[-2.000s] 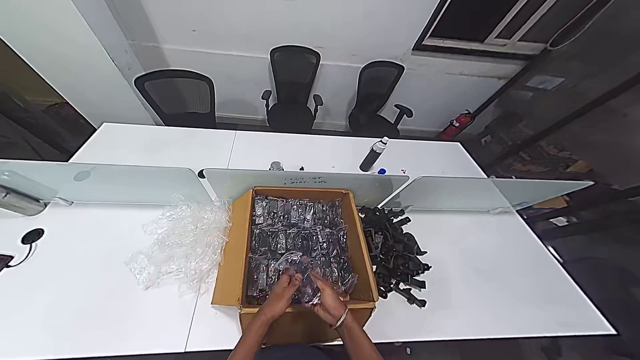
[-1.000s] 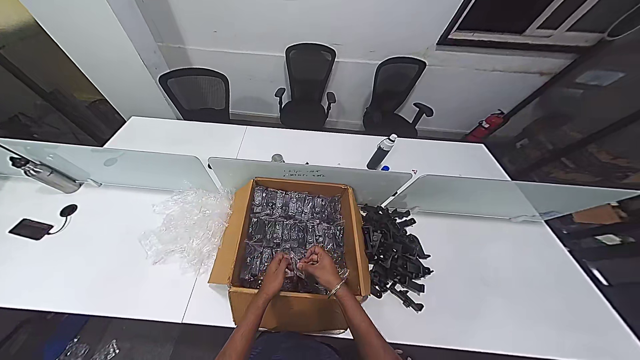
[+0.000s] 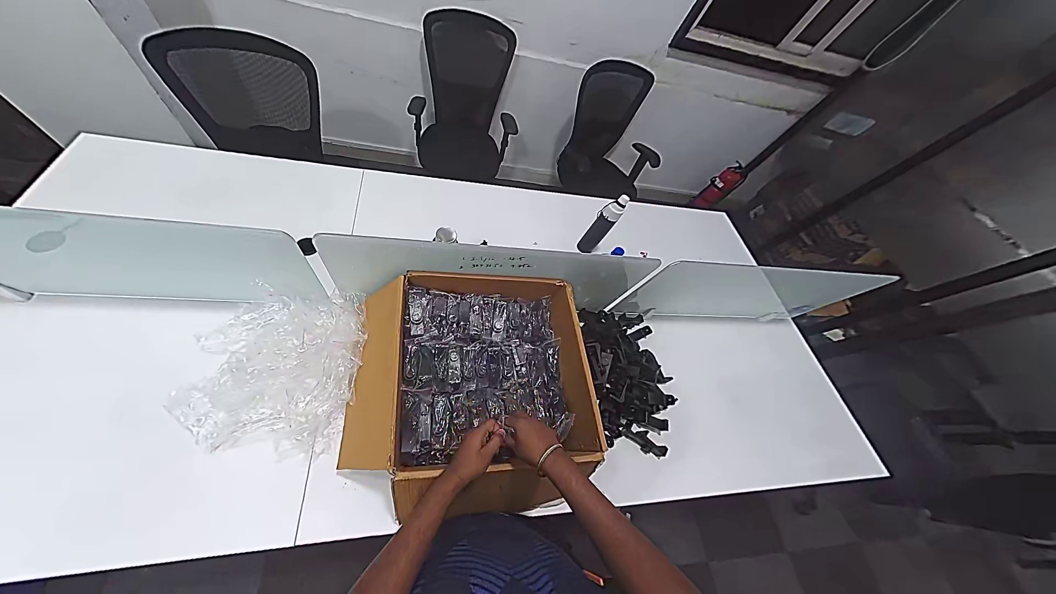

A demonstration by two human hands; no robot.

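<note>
An open cardboard box (image 3: 375, 371) holds rows of dark items in clear plastic bags (image 3: 450, 363). Over the near side of the box, my left hand (image 3: 477, 450) and my right hand (image 3: 530, 439) meet, their fingertips pinching a clear plastic bag (image 3: 500, 427) between them. What the bag contains is mostly hidden by my fingers. Left of the box lies a heap of empty clear plastic bags (image 3: 280, 371). A pile of black plastic parts (image 3: 631, 384) rests against the right side of the box.
Glass dividers (image 3: 487, 253) stand across the white table (image 3: 742, 396) just behind the box. Beyond them are a dark bottle with a white top (image 3: 604, 223), a small jar (image 3: 445, 235) and a blue cap (image 3: 617, 251). Several black chairs (image 3: 466, 82) line the far side.
Both hands stay together over the near part of the box, with the fingertips now closer together on the bag. The view has shifted.
</note>
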